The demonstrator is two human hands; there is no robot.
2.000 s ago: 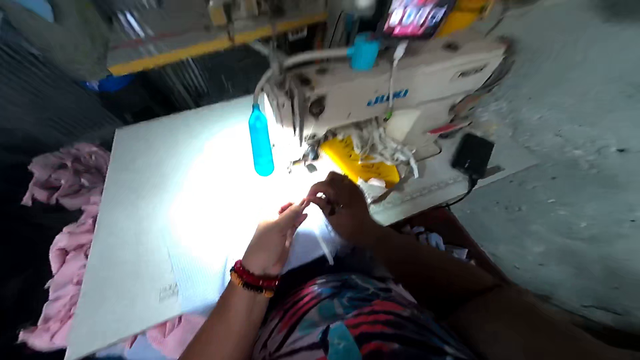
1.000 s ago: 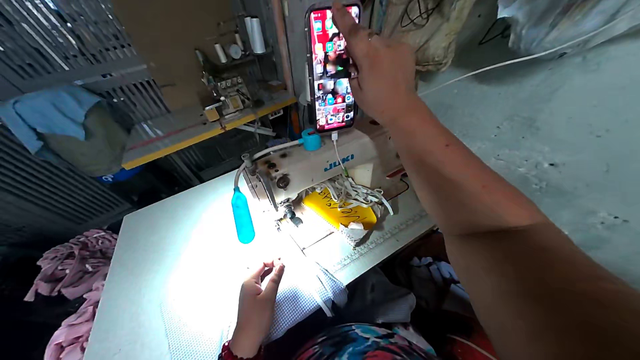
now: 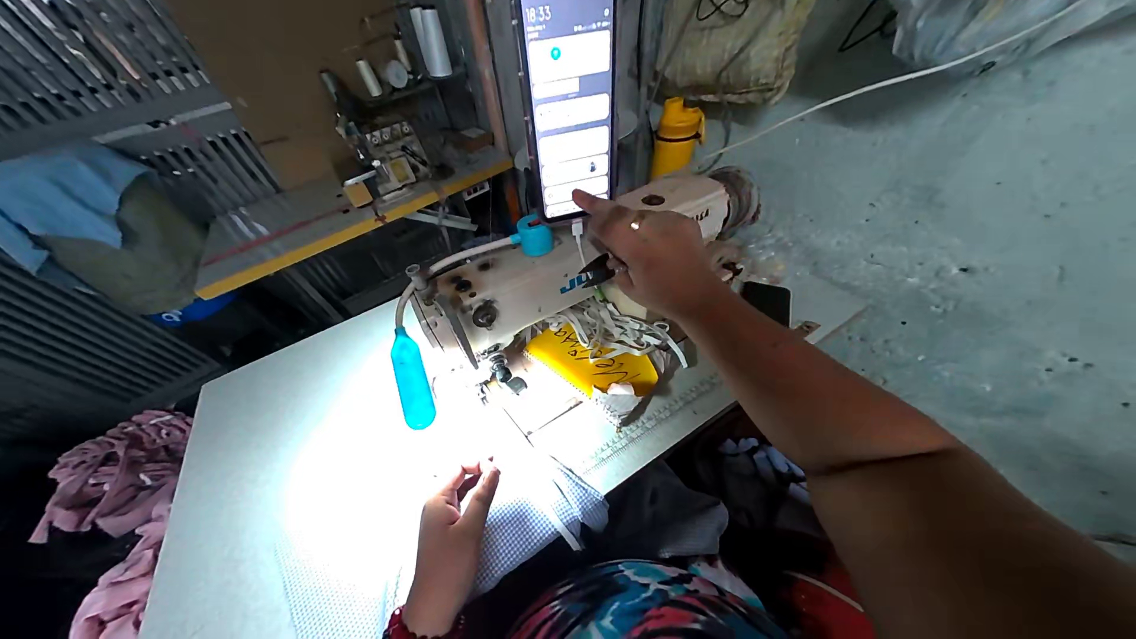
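Observation:
My right hand [image 3: 657, 253] reaches up to a phone [image 3: 571, 106] standing above the Juki sewing machine [image 3: 524, 288], one fingertip on the lower part of its lit screen. Small dark thread snips [image 3: 593, 271] are held in that hand's curled fingers. On the white table, my left hand [image 3: 453, 532] rests with thumb and fingertips close together; whether anything thin is between them I cannot tell. Beside it lies checked fabric [image 3: 524, 532] with a white strip [image 3: 555, 519]. A blue lamp [image 3: 413, 380] hangs left of the needle area and lights the table brightly.
White strips [image 3: 612, 328] and a yellow item with writing [image 3: 586, 364] lie under the machine arm. A black device [image 3: 766, 303] is on the table's right. Pink fabric [image 3: 133, 479] hangs at the left. Behind stand another machine [image 3: 395, 160] and a yellow bottle [image 3: 677, 138].
My right hand rose from beside my left hand to the phone, then moved from the screen's top to its lower part. The screen picture changed. The view has shifted.

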